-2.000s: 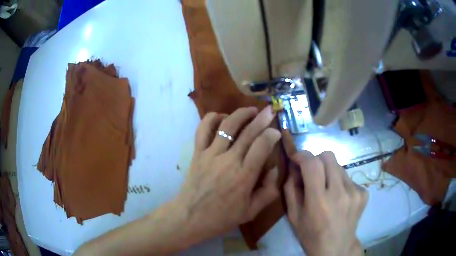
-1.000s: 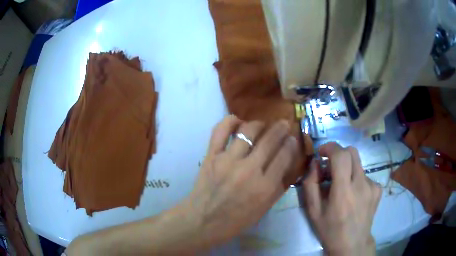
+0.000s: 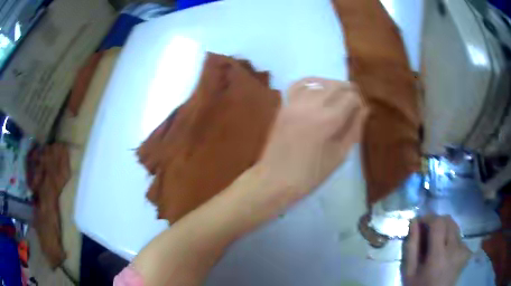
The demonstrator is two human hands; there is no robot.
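Note:
A long strip of rust-brown cloth (image 3: pixel 386 106) runs from the top of the view down to the needle area of the cream sewing machine (image 3: pixel 459 84). Its angled lower end lies beside the shiny plate (image 3: pixel 395 220). My left hand (image 3: pixel 322 131), blurred, is between the strip and a fanned bundle of brown pieces (image 3: pixel 224 134). Its curled fingers are at the strip's left edge; whether they grip it is unclear. My right hand (image 3: pixel 440 251) is at the lower right, closed around a small dark tool (image 3: pixel 428 237), mostly hidden by the fingers.
A small curled brownish thing (image 3: pixel 371 232) lies left of the plate. A printed carton (image 3: pixel 50 72) stands beyond the white table's left edge (image 3: pixel 92 167), with more brown cloth (image 3: pixel 49 201) hanging there. Brown cloth (image 3: pixel 497 251) also shows at the far right.
The view has swung left, so the bundle and machine appear farther right. My left hand has left the cloth at the needle and moved leftward and away from me. My right hand has drawn back slightly.

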